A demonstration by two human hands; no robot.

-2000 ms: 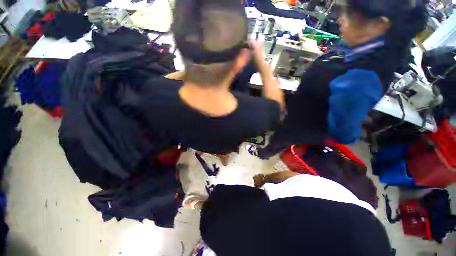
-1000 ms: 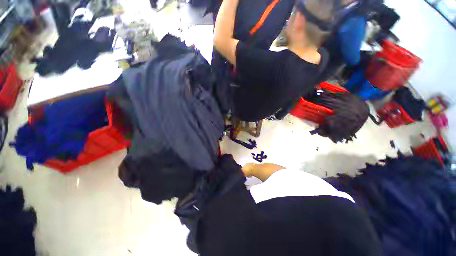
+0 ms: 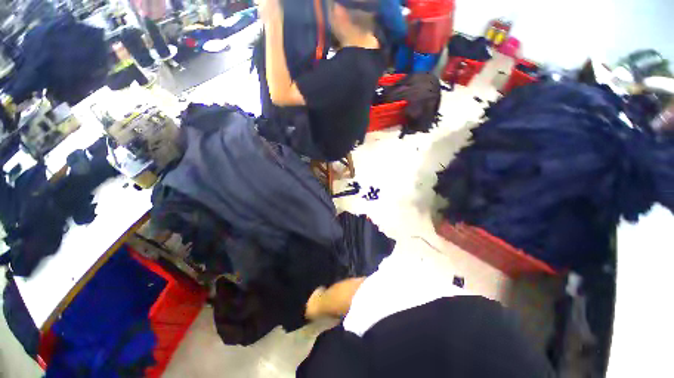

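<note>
A large bundle of dark grey and black cloth (image 3: 251, 184) hangs beside the white sewing table at centre left. My bare left hand (image 3: 319, 303) is low at centre, at the bundle's lower right edge, below a white sleeve or cloth. Its fingers are blurred and partly hidden by dark cloth, so I cannot tell whether they grip. My right hand is out of the picture.
A sewing machine (image 3: 140, 133) stands on the white table (image 3: 81, 229). A red crate (image 3: 174, 314) holds blue cloth. A navy heap (image 3: 547, 170) rises over another red crate (image 3: 495, 247). A person in black (image 3: 340, 96) is at top centre.
The view has swung right and down: the person in black shifts up, and the navy heap shows fully at right. My left hand is now closer to the grey-black bundle.
</note>
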